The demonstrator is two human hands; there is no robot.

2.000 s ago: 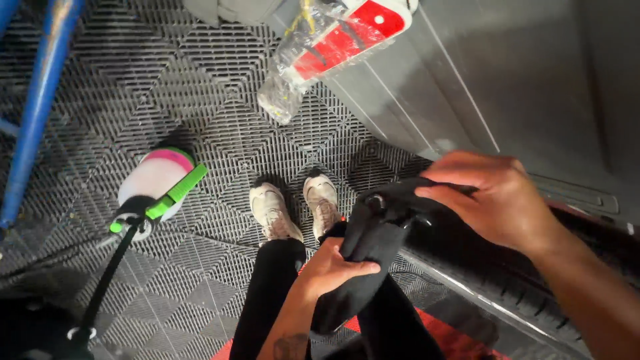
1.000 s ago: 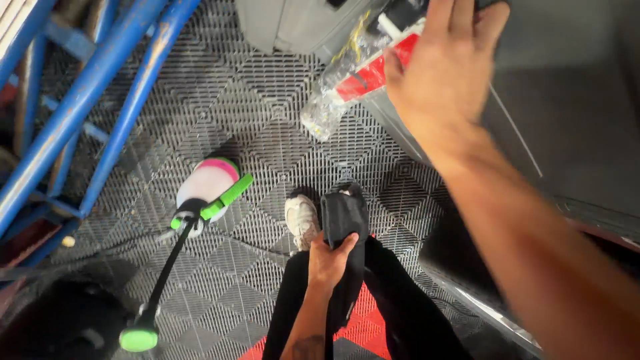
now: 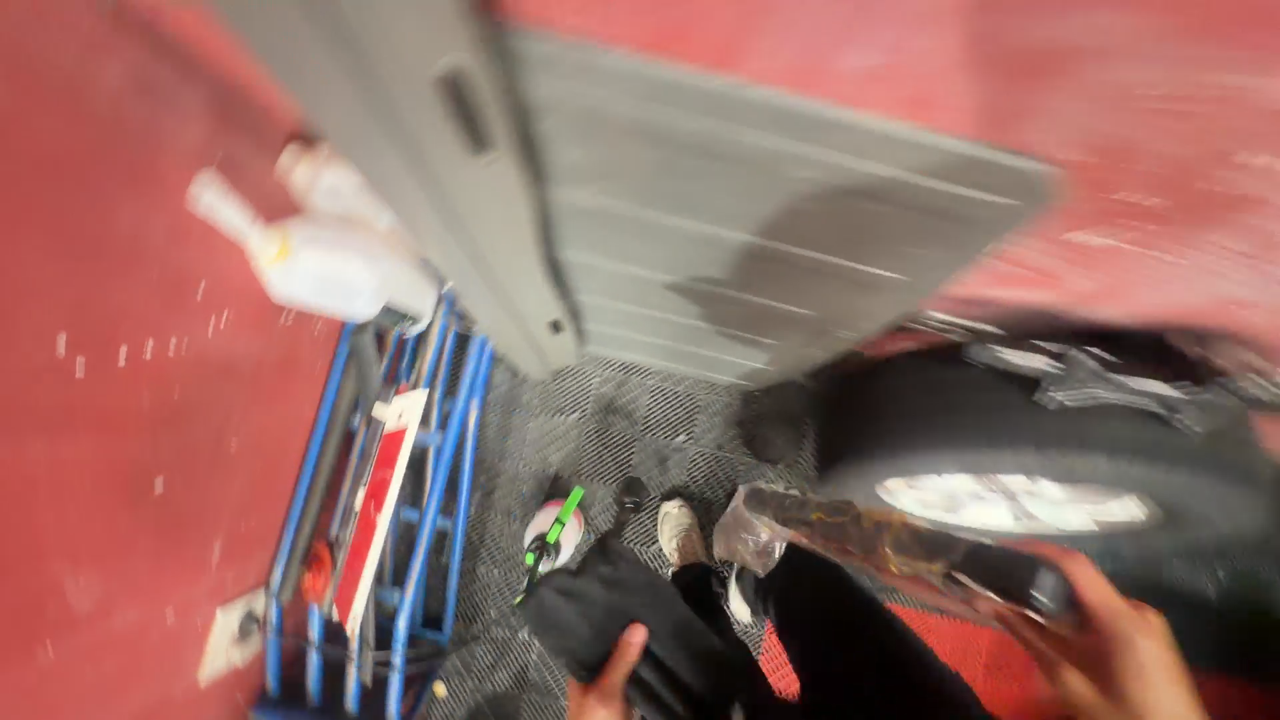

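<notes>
My left hand (image 3: 608, 675) holds a folded black cloth-like item (image 3: 625, 615) at the bottom middle, its thumb lying on top. Toward the lower right, my right hand (image 3: 1110, 625) grips the dark end of a long object partly wrapped in clear plastic (image 3: 880, 530); the picture is blurred, so its kind cannot be told. The plastic-wrapped end points left, over my legs. Beyond the wrapped object is a vehicle wheel with a black tire (image 3: 900, 410).
A blue metal rack (image 3: 465, 430) holds a red and white panel (image 3: 380, 510). A pump sprayer bottle (image 3: 553, 530) with a green handle stands on the grid floor (image 3: 640, 410). A large grey panel (image 3: 760, 200) extends above; white bottles (image 3: 330, 265) appear upper left.
My right hand, which was empty two seconds ago and reached up to the plastic-wrapped object, now holds it at the lower right. My left hand still holds the black item. The view has swung widely.
</notes>
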